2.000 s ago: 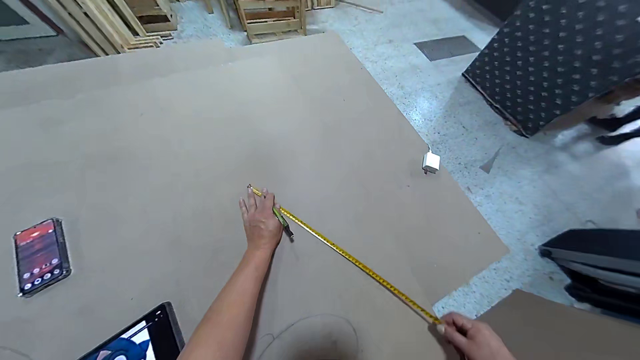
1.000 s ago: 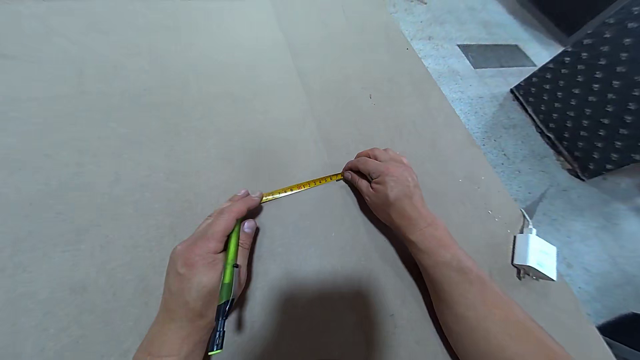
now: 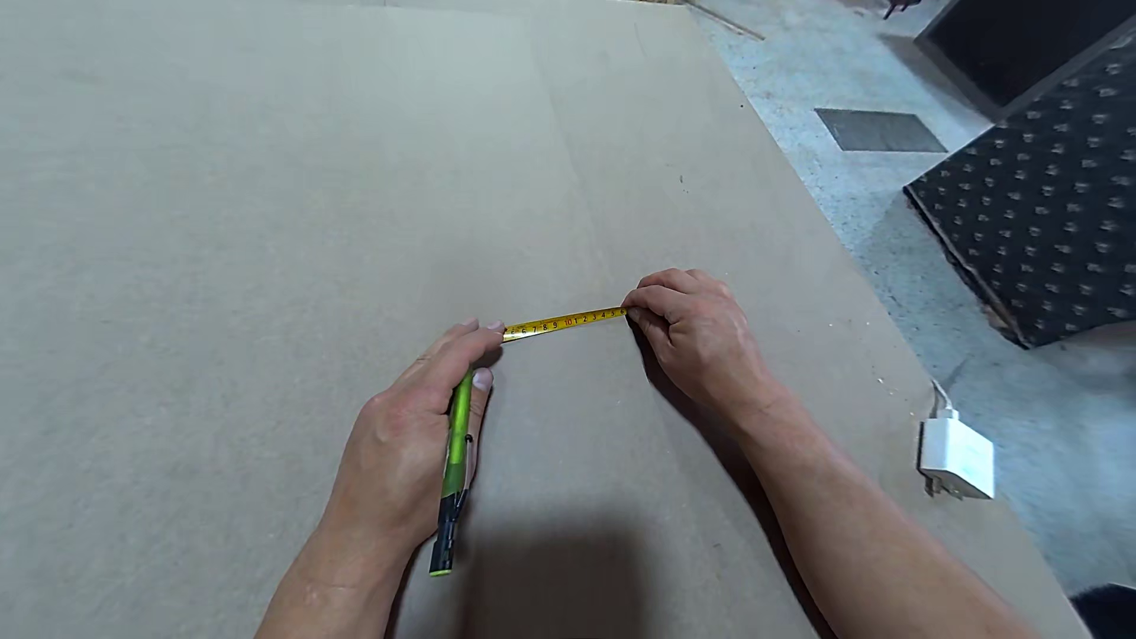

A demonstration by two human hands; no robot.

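Observation:
A short stretch of yellow tape measure blade (image 3: 564, 324) lies across the brown board (image 3: 293, 222), numbers facing up. My left hand (image 3: 417, 426) presses the blade's left end with its fingertips. In the same hand a green and black pen or marker (image 3: 457, 461) is held between thumb and palm, its black end pointing toward me. My right hand (image 3: 697, 342) pinches the blade's right end between thumb and fingers, close to the board's surface. The rest of the tape is hidden under my hands.
A white plug-in charger (image 3: 957, 457) with a cable sits near the board's right edge. Beyond that edge are the speckled floor (image 3: 852, 177), a dark grey flat rectangle (image 3: 879, 130) on it, and a dark patterned padded piece (image 3: 1047, 195) at the right.
Two seconds ago a long diagonal length of tape ran between my hands; now they are close together with a short stretch between them. Since one second ago the hands have hardly changed. The view has shifted.

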